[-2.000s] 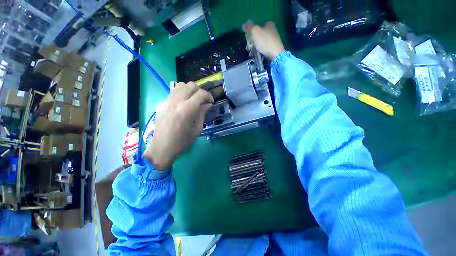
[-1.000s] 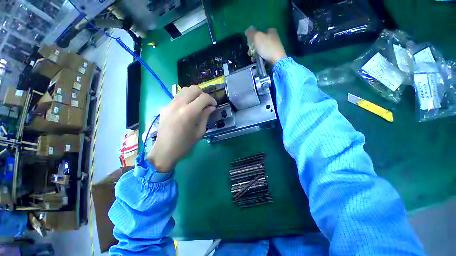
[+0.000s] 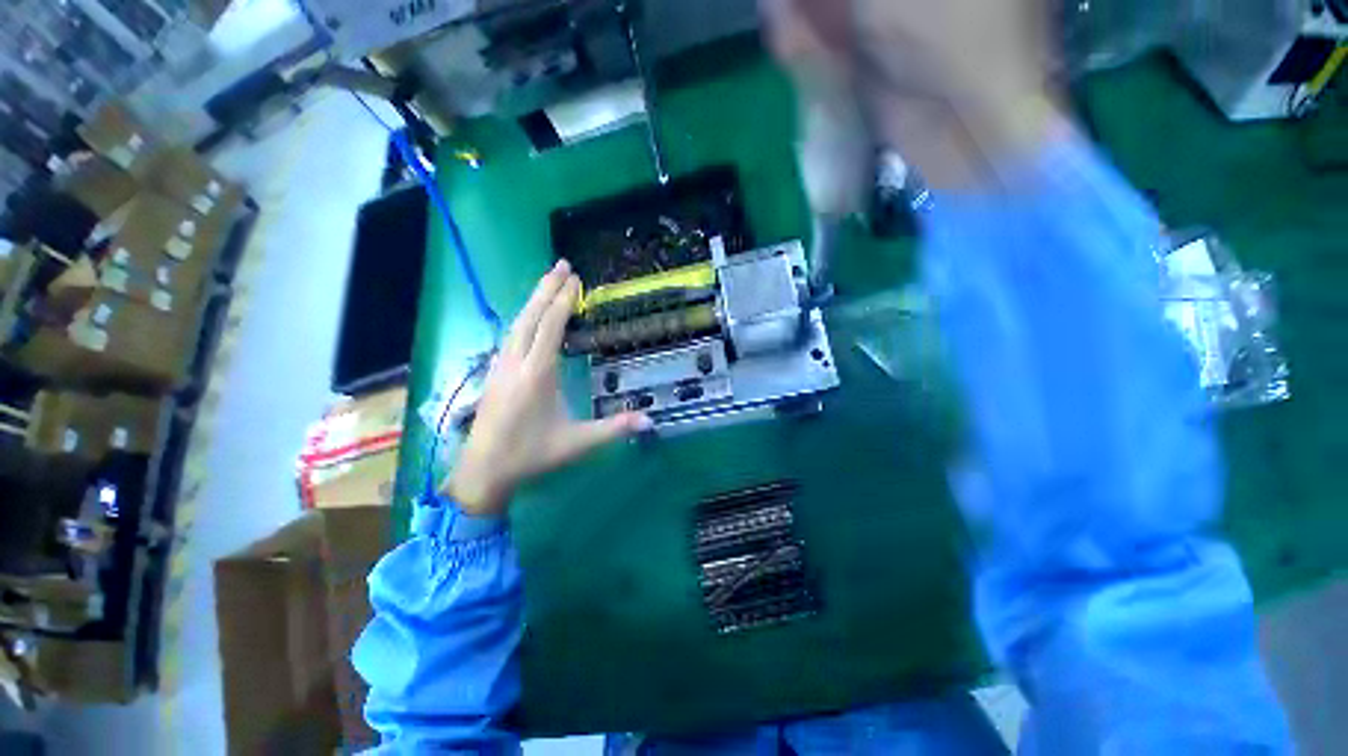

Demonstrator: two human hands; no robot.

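The silver hand-cranked machine [image 3: 766, 303] stands on the green mat, with a dark ribbed roller [image 3: 651, 327] and a yellow guard strip [image 3: 648, 284] across it. My left hand [image 3: 528, 403] is at the machine's left end, fingers and thumb spread apart, with nothing seen in it. My right hand [image 3: 924, 74] is raised close to the camera at the top, blurred and cut off by the edge; whether it holds anything cannot be told. Dark component strips [image 3: 751, 554] lie in a row in front of the machine, some crossing askew.
A black catch tray [image 3: 577, 225] with small bits lies behind the machine. Labelled clear bags [image 3: 1220, 325] lie at the right. A blue coiled cord [image 3: 451, 236] runs down toward my left wrist. An open cardboard box [image 3: 274, 628] is on the floor at left.
My right hand has left the crank side and risen toward the camera. My left hand's fingers have spread and come off the roller. The view has shifted, and my right arm now hides the yellow knife's place.
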